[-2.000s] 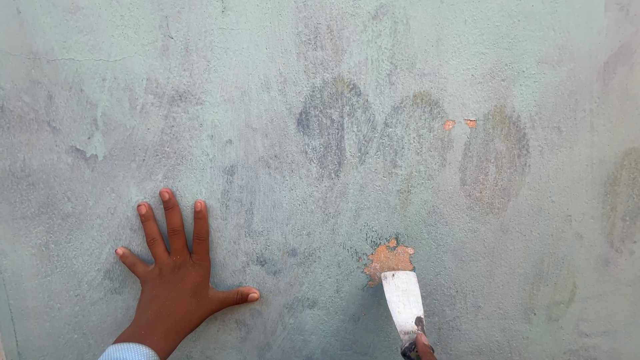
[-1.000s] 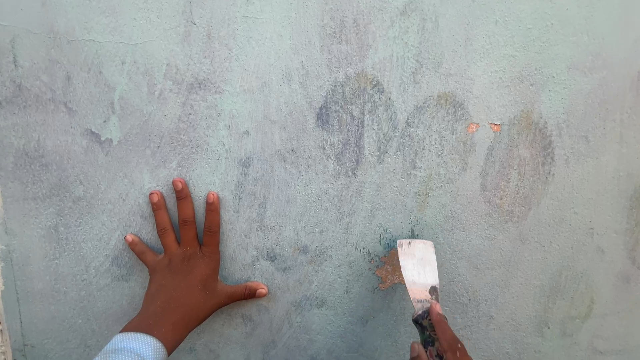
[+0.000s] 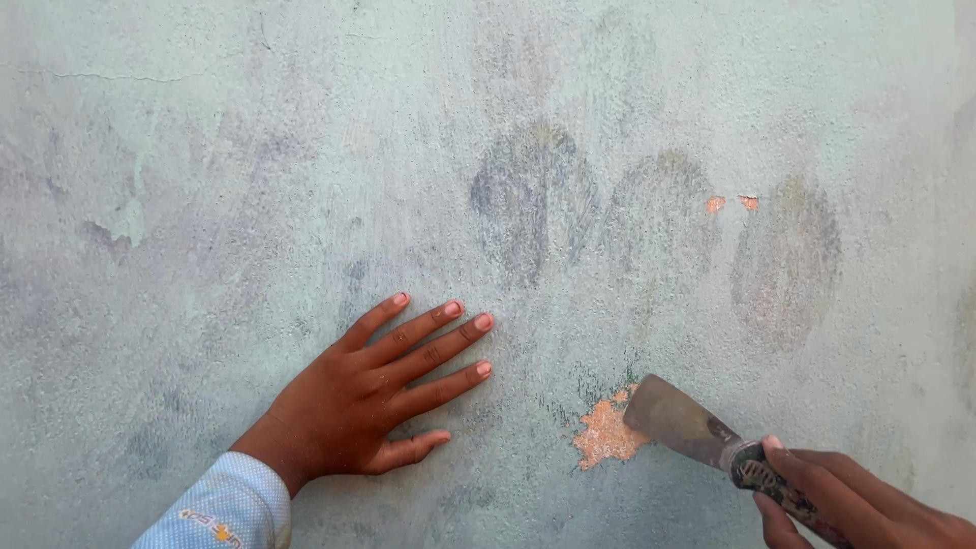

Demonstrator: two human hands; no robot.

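Note:
My right hand grips the dark, worn handle of a putty knife at the lower right. The metal blade slants up to the left, and its end lies over the right edge of an orange bare patch in the painted wall. To the left of that patch my left hand rests on the wall, fingers spread and pointing up to the right, holding nothing. A light blue patterned sleeve covers its wrist. Part of the right hand is cut off by the frame edge.
Two small orange chips in the paint show at the upper right, among dark oval stains. A thin crack runs across the upper left, above a small area of uneven, discoloured paint.
My left hand has turned from pointing up to pointing right, nearer the orange patch. The putty knife has tilted from nearly upright to slanting left, and more of my right hand shows.

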